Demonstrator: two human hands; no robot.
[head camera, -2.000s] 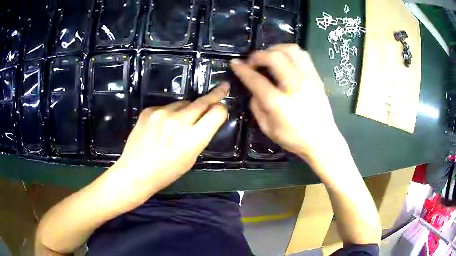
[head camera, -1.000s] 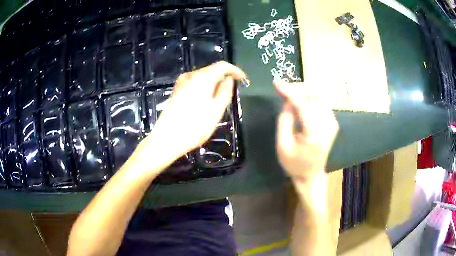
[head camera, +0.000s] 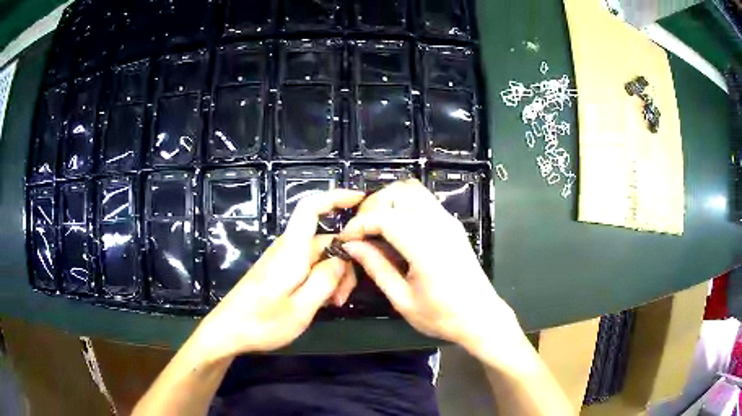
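Note:
A large glossy black blister tray with rows of rounded rectangular pockets lies in front of me. My left hand and my right hand meet over its near right part, bare, fingertips together. A small dark component is pinched between the fingers of both hands. Whether a ring is with it is hidden by the fingers. A loose pile of small white rings lies right of the tray, with one ring apart near the tray's edge.
A tan cardboard sheet lies right of the rings and holds a small cluster of dark components. Both lie on the dark green bench mat. Below the bench edge at right stands an open cardboard carton with black trays inside.
My hands were apart near the ring pile a second ago. Now they are together over the tray, on a dark component. The view has shifted, showing more of the tray.

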